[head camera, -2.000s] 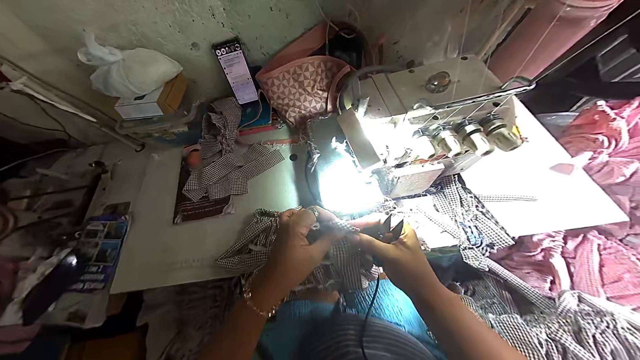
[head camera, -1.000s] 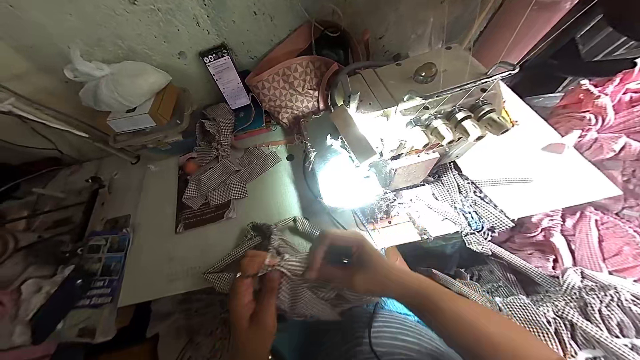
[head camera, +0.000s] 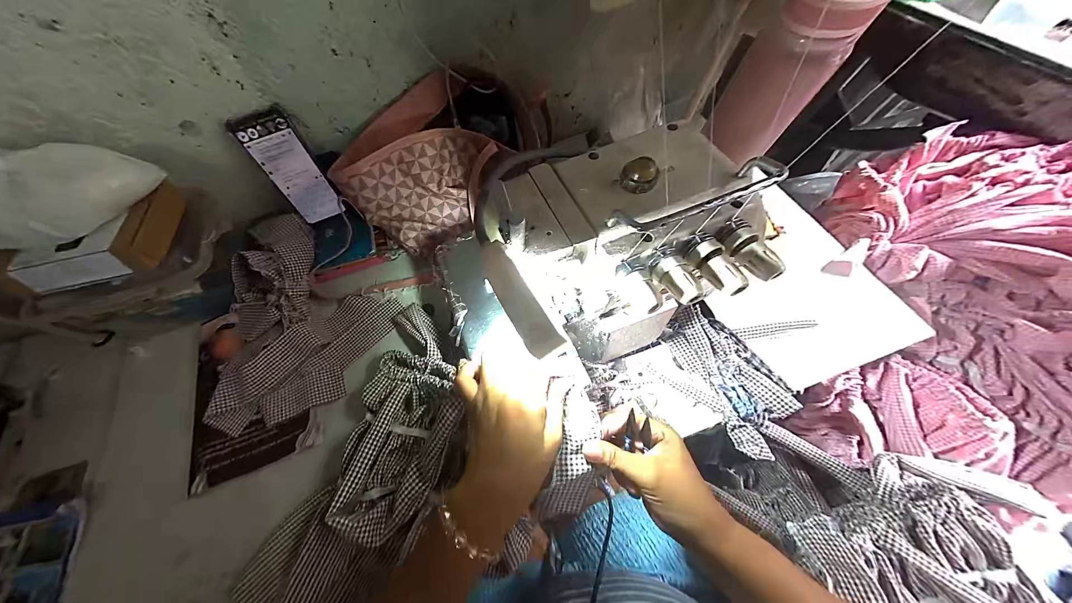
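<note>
Under the lamp's glare at the head of an overlock sewing machine (head camera: 620, 209), my left hand (head camera: 511, 431) lies over black-and-white checked fabric (head camera: 578, 431), its fingertips partly washed out by the light. My right hand (head camera: 662, 469) pinches the right edge of that fabric between thumb and finger, and also holds small dark thread snips (head camera: 635, 434), points upward. A gathered checked piece (head camera: 402, 452) bunches on the table left of my left wrist, which wears a beaded bracelet. The needle area is hidden by glare.
Checked scraps (head camera: 310, 343) and a propped phone (head camera: 285, 163) stand at the left, near a patterned pink bag (head camera: 419, 180). Boxes with a white plastic bag (head camera: 75, 193) are farther left. Pink fabric (head camera: 963, 276) and more checked pieces (head camera: 896, 528) pile up at the right.
My left hand has moved up to the machine with the checked fabric, from low in front of me. My right hand has moved to the right, beside the cloth. The view has come closer to the machine.
</note>
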